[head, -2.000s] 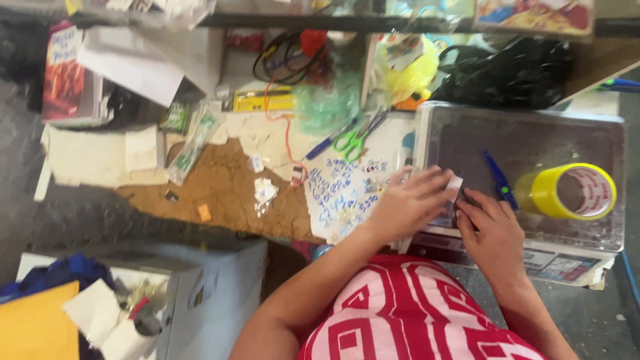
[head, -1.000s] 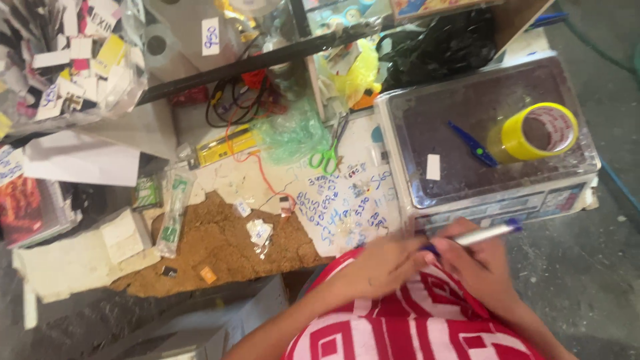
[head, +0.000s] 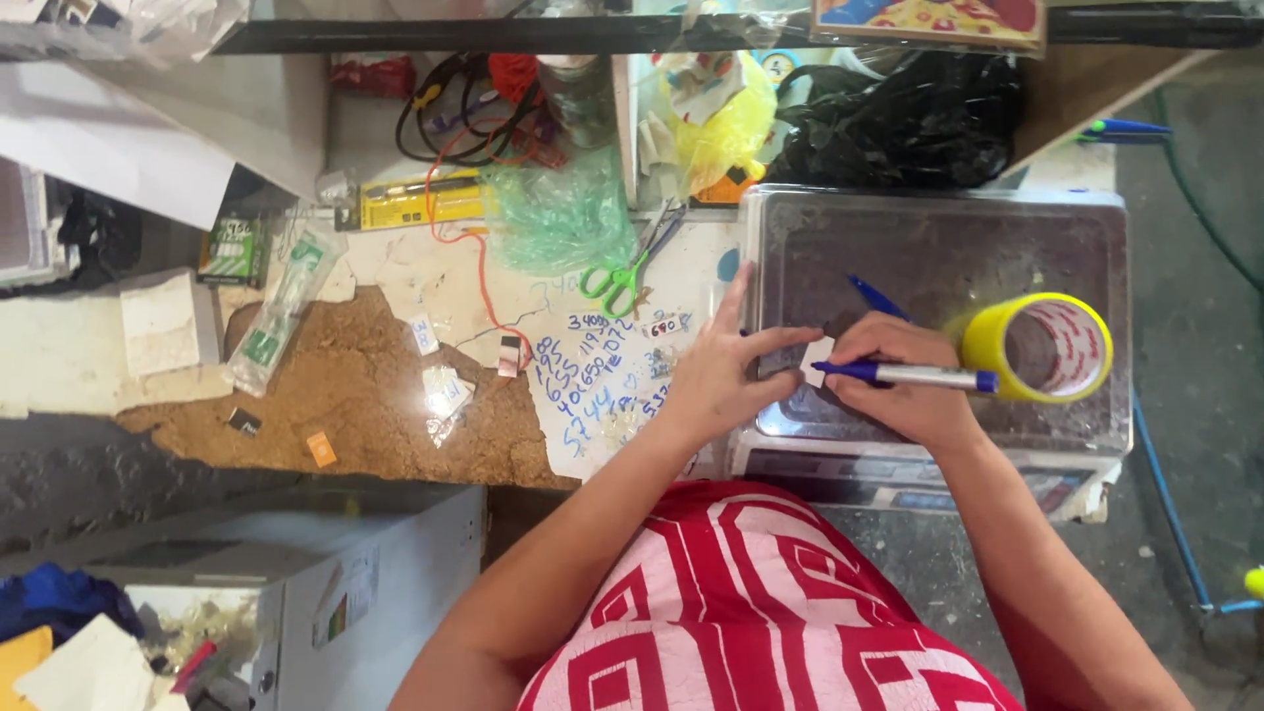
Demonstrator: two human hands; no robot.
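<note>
My right hand [head: 894, 380] grips a marker pen [head: 923, 376] with a blue end and a pale barrel. Its tip touches a small white paper piece [head: 816, 361] lying on the dark, plastic-covered top of a weighing scale [head: 1037, 232]. My left hand [head: 726, 375] rests at the scale's left edge, its thumb and index finger spread against the paper and holding nothing. Behind my right hand lies a blue pen-like tool [head: 877, 297], partly hidden. A roll of yellow tape [head: 1039, 348] sits on the scale, right of the marker.
Green-handled scissors [head: 614, 288], green plastic wrap [head: 563, 212] and a sheet with handwritten numbers [head: 592, 395] lie on the worn table left of the scale. A black plastic bag [head: 899, 118] sits behind the scale, under a shelf edge [head: 691, 33]. A metal cabinet [head: 375, 592] stands lower left.
A second ago both hands were at the scale's front edge with the marker, and the paper lay alone on the scale. Now both hands are over the scale, at the paper. The view has shifted.
</note>
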